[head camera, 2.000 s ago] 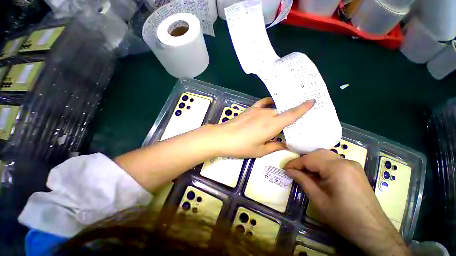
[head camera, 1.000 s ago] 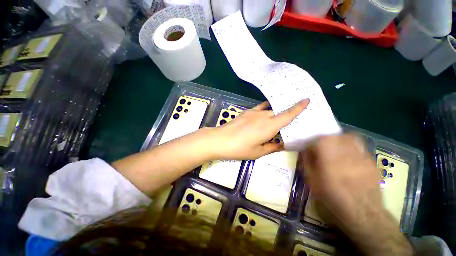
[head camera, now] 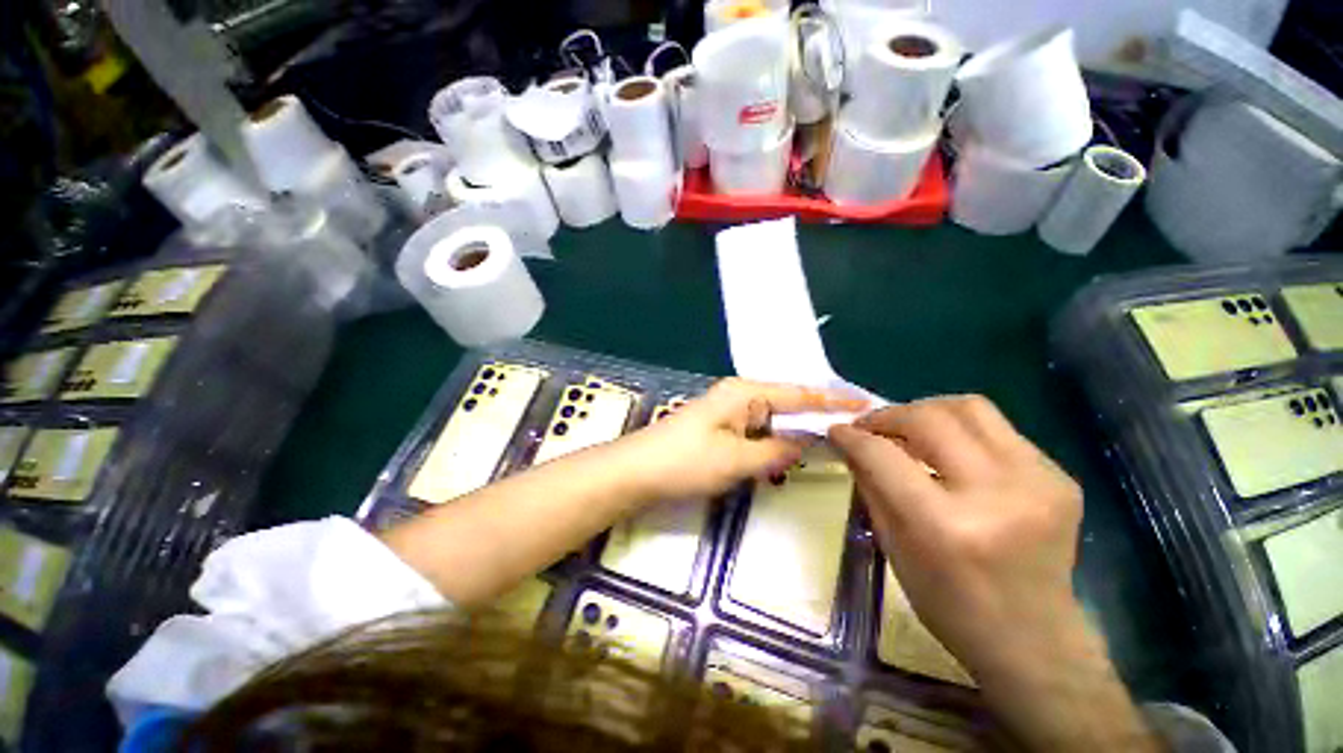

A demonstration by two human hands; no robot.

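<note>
A white label strip [head camera: 773, 302] stands up beyond my hands and trails over the green bench. My left hand [head camera: 729, 439] holds its near, folded end over the tray. My right hand [head camera: 965, 515] pinches the same folded end, fingertips close to my left fingers. Whether a label is between the right fingertips is hidden. Below lies a clear blister tray [head camera: 707, 589] with pale yellow phones or back covers. One phone [head camera: 791, 544] lies just under my hands, its top end covered by them. Another phone [head camera: 479, 434] shows its camera rings at the tray's left end.
Tray stacks with phones stand at left [head camera: 221, 427] and right [head camera: 1178, 486]. A label roll [head camera: 474, 287] stands beyond the tray. A red bin [head camera: 692, 200] with rolls and more loose rolls line the far side. A clear plastic bag [head camera: 332, 250] lies at far left.
The view has tilted up, showing more rolls and the right tray stack. My right hand has come in beside my left at the strip, which is now folded at its near end.
</note>
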